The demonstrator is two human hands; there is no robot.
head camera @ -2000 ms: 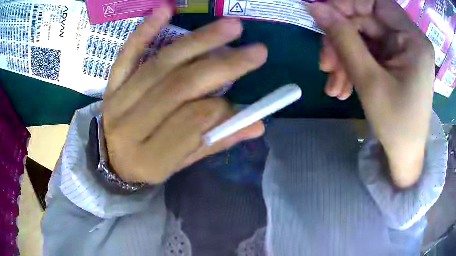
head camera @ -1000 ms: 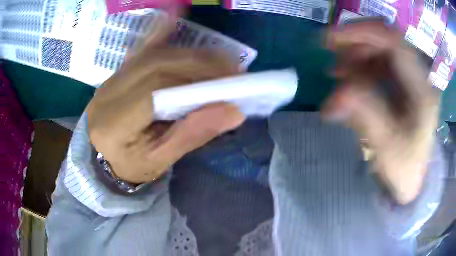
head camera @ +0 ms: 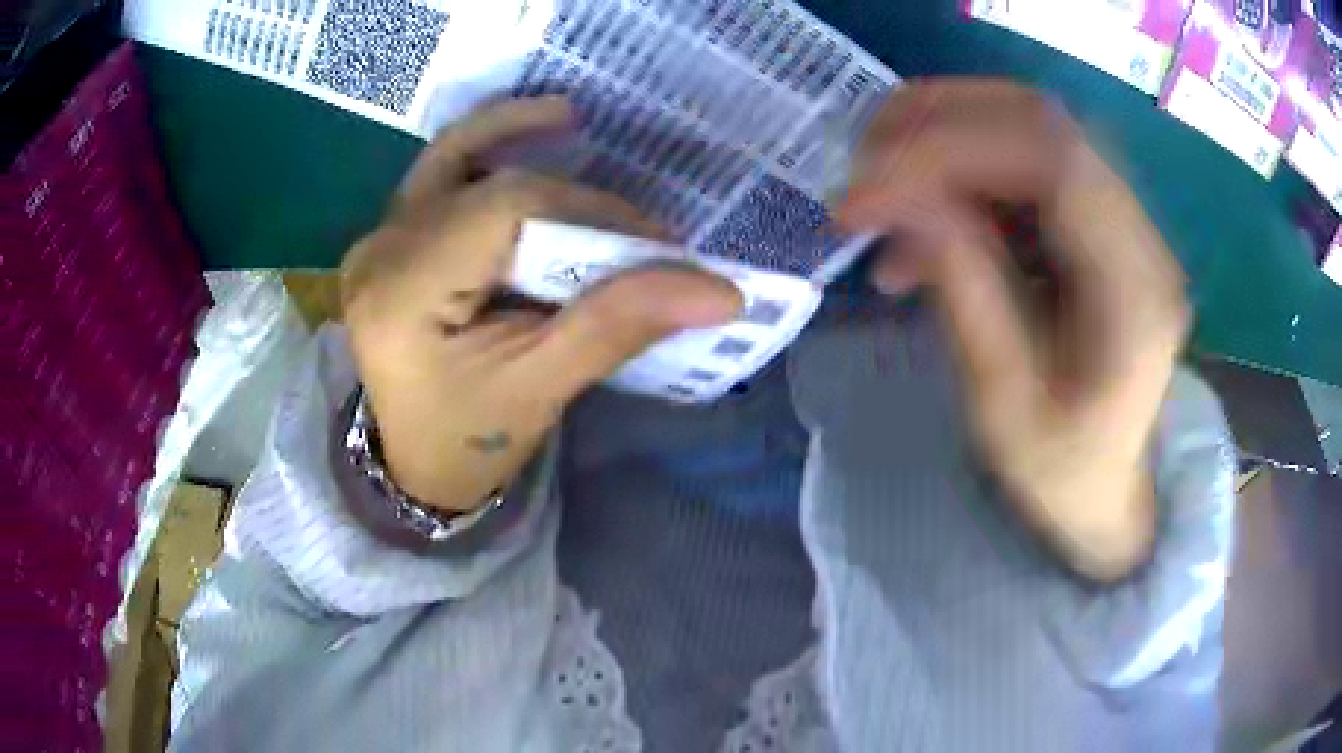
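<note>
My left hand [head camera: 501,324] holds a white folded label stack [head camera: 692,331] between thumb and fingers, with a small triangle mark and several dark squares showing. My right hand [head camera: 1016,280], blurred, is at the right end of the stack. Its thumb and fingertips pinch a small raised corner of a label there. Larger white label sheets [head camera: 662,103] with columns of print and QR codes lie on the green bench [head camera: 258,206] behind the hands.
Pink boxes with white labels [head camera: 1229,81] lie at the top right. A magenta patterned surface [head camera: 81,397] is at the left. Brown cardboard and clear plastic [head camera: 243,383] are below the bench edge at the left.
The label stack has turned so its printed face shows. My right hand has come in to its right end and closed on a label corner. The view has shifted, moving the boxes up and right.
</note>
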